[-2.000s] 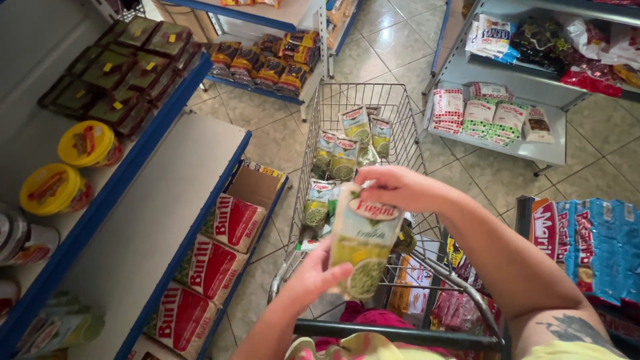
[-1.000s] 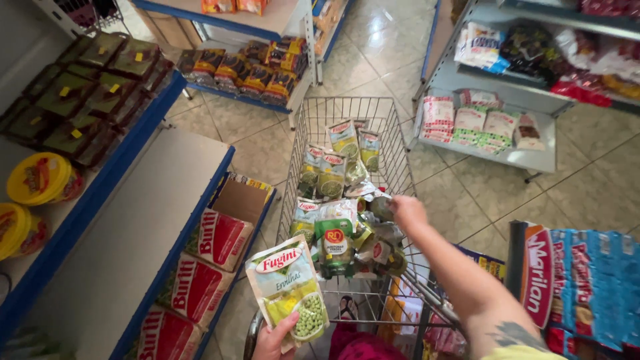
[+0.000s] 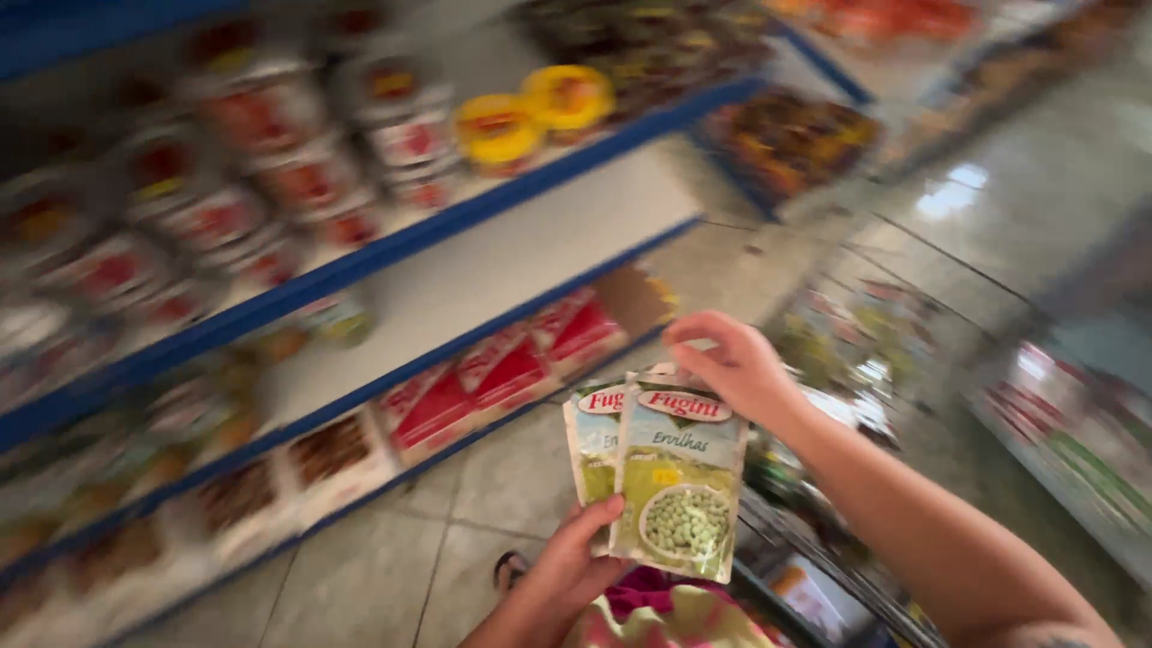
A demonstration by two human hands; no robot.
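Two Fugini pouches of peas overlap, upright, in front of my body. The front pouch [image 3: 679, 477] shows a bowl of green peas; the rear pouch [image 3: 596, 436] sticks out on its left side. My left hand [image 3: 585, 549] grips both by their lower left part, thumb in front. My right hand [image 3: 724, 360] is at the top edge of the front pouch, fingers curled; whether it pinches the pouch cannot be made out. Behind my right forearm, the wire shopping cart [image 3: 792, 531] holds more pouches [image 3: 855, 342], blurred.
On the left, blue-edged shelves [image 3: 387, 256] carry stacked jars or tubs, yellow-lidded tubs [image 3: 499, 130] and, lower down, red and white cartons [image 3: 504, 373]. Another shelf with packets [image 3: 1062, 423] stands at the right. Tiled floor [image 3: 378, 558] lies between the shelves and my body.
The view has swung toward the left shelves. A second second pea pouch is now with the one in my left hand. My right hand has moved from the cart to the pouches.
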